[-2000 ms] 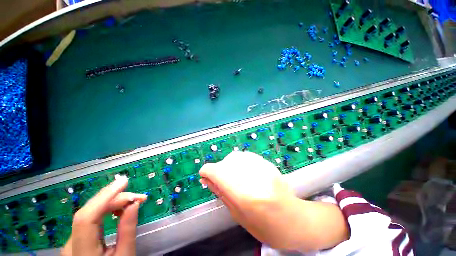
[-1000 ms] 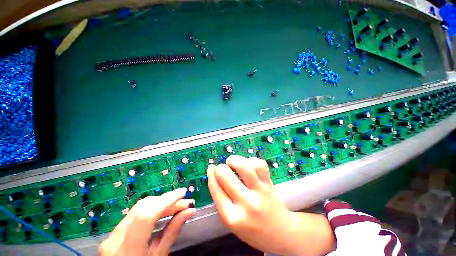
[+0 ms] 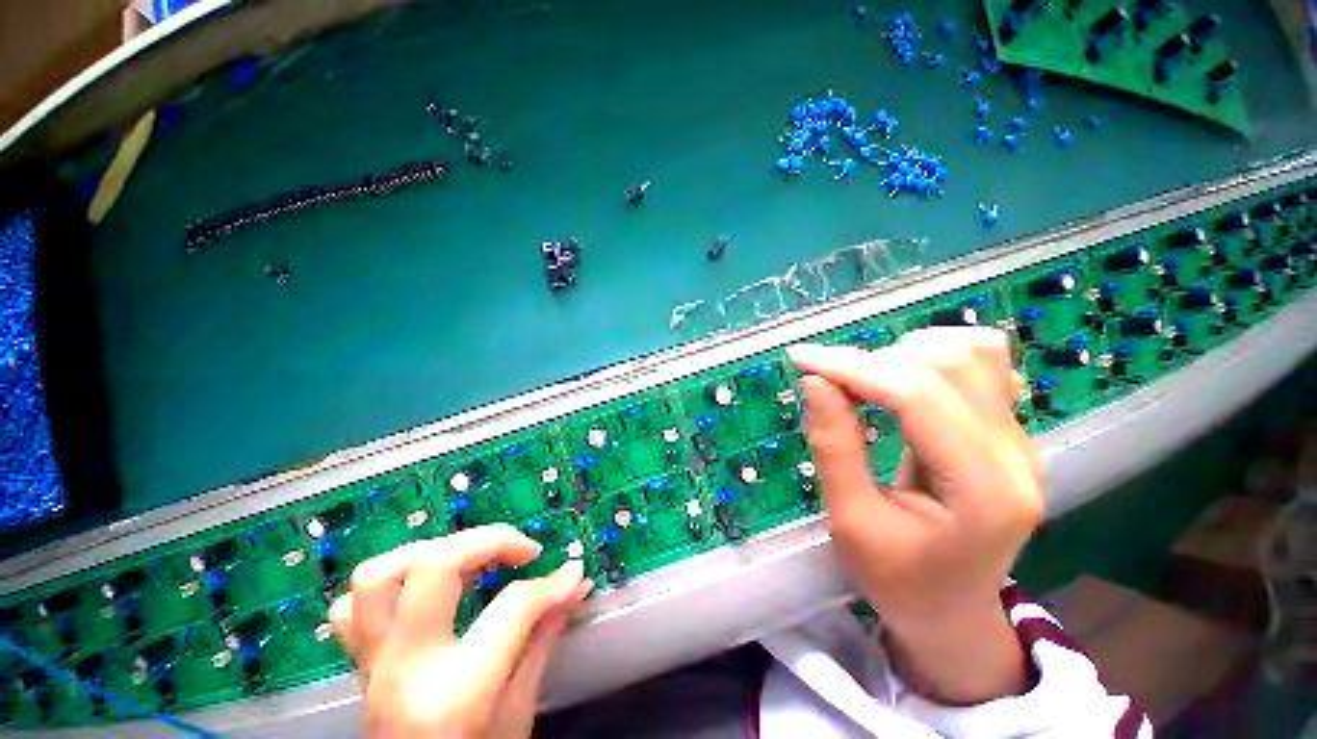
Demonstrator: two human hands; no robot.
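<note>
A long strip of green circuit boards (image 3: 636,465) dotted with pale-topped cylinders and blue and black parts runs along the near rail. My left hand (image 3: 459,614) is low over the strip left of centre, thumb and index finger bent towards each other with a gap; I see nothing between them. My right hand (image 3: 932,469) is over the strip right of centre, thumb and index fingertips close together near the strip's far edge; whether a small part is between them cannot be made out.
Blue disc components (image 3: 831,137) lie scattered at the back right beside a separate green panel (image 3: 1127,55). Small black components (image 3: 561,263) and a row of black components (image 3: 318,202) lie mid-bench. A black tray (image 3: 75,390) of blue parts is at the left. Clear crinkled plastic (image 3: 802,282) lies near the rail.
My right hand has moved right along the strip, away from my left hand. My left hand stays over the strip, its thumb and index still apart. The view has shifted somewhat.
</note>
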